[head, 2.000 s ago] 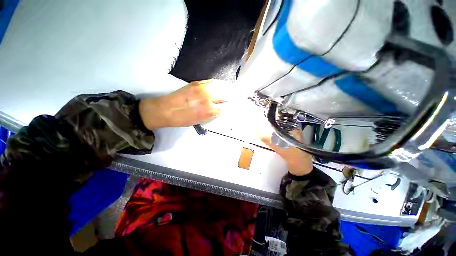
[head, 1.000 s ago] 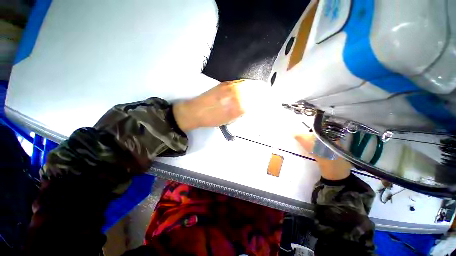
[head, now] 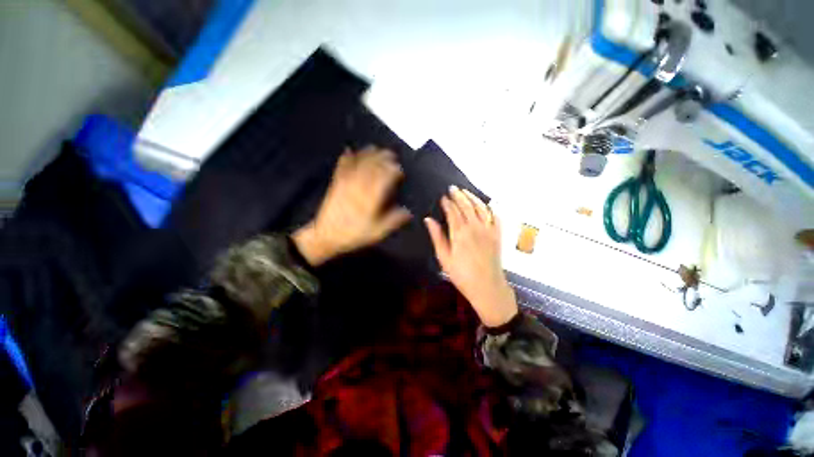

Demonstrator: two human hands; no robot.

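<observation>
A large black fabric panel (head: 259, 170) lies over the left part of the white table and hangs down over its front edge. A smaller black piece or flap (head: 437, 174) lies at its right end. My left hand (head: 357, 201), blurred, is over the black cloth with thumb and fingers apart. My right hand (head: 469, 245) lies flat on the right part of the black cloth, fingertips near its edge, thumb apart. Neither hand shows a clear grip. The sewing machine's needle area (head: 585, 143) is to the right, apart from the cloth.
The white machine head (head: 759, 116) with blue stripe stands at upper right. Teal-handled scissors (head: 637, 214) lie below it. An orange-tan tab (head: 527, 238) and small metal bits (head: 689, 277) lie on the table. A ruler tape (head: 607, 312) runs along the front edge. Dark cloth (head: 62, 241) hangs at left.
My view has shifted. Both hands have moved left, away from the needle area, onto the black cloth. The cloth now lies in front of me, over the table edge. The scissors are now fully visible.
</observation>
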